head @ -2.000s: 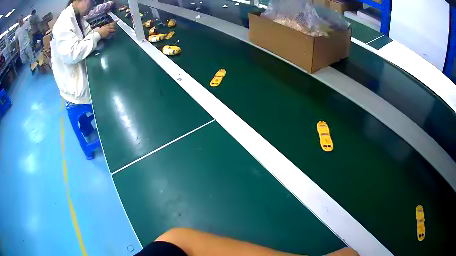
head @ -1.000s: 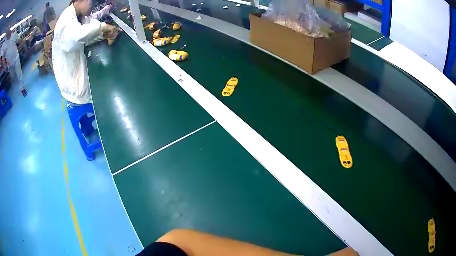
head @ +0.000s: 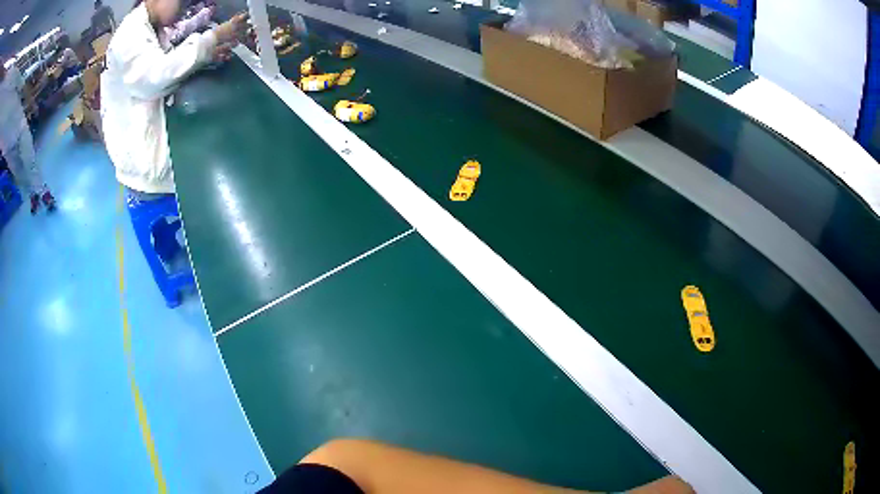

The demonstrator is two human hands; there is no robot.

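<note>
My left forearm reaches in along the bottom edge, with a dark sleeve at its left end. A sliver of skin, my left hand point(head: 666, 485) or wrist, shows over the white rail; the fingers are cut off by the picture's edge. My right hand is out of the picture. Flat yellow base plates lie apart on the green belt: one point(head: 465, 180) near the middle, one point(head: 698, 318) at right, one point(head: 849, 469) cut by the bottom right edge. A yellow car body shell point(head: 354, 112) with a blue mark lies further up the belt, near other yellow shells.
A white rail point(head: 502, 287) separates the belt from the green bench top point(head: 386, 357). A cardboard box point(head: 579, 87) with clear bags stands beyond the belt. A person in a white jacket point(head: 145, 96) is at the bench, upper left, by a blue stool point(head: 159, 246). Another person stands far left.
The base plates and nearest shell have moved down the belt towards the lower right. The person in white has reached towards the rail. My forearm has barely moved. The far-left person has come closer.
</note>
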